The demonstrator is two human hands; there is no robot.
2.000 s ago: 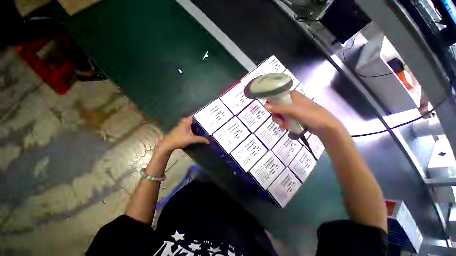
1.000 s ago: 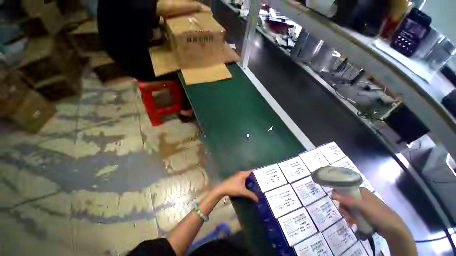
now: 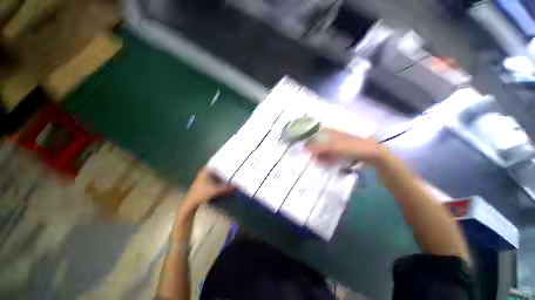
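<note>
The frame is blurred by motion. A tight block of product boxes (image 3: 276, 170) lies label side up on the green bench (image 3: 152, 88), with white tops and dark blue sides. My right hand (image 3: 340, 146) is over the block and holds the barcode scanner (image 3: 301, 128), whose pale oval head is above the labels. The handle is mostly hidden by my fingers. My left hand (image 3: 205, 188) is at the block's near left corner, with the thumb along its dark side and the fingers partly hidden.
A dark conveyor belt (image 3: 217, 35) runs behind the bench's pale edge strip. A white-topped block of waiting boxes (image 3: 490, 222) is at the right. A red stool (image 3: 64, 143) stands on the floor at left. Cardboard (image 3: 85, 64) is at the upper left. White scraps (image 3: 215, 97) lie on the bench.
The view has swung, so the block shows nearer the middle and the shipping carton is mostly out of view. The scanner remains in my right hand above the labels; my left hand stays at the corner.
</note>
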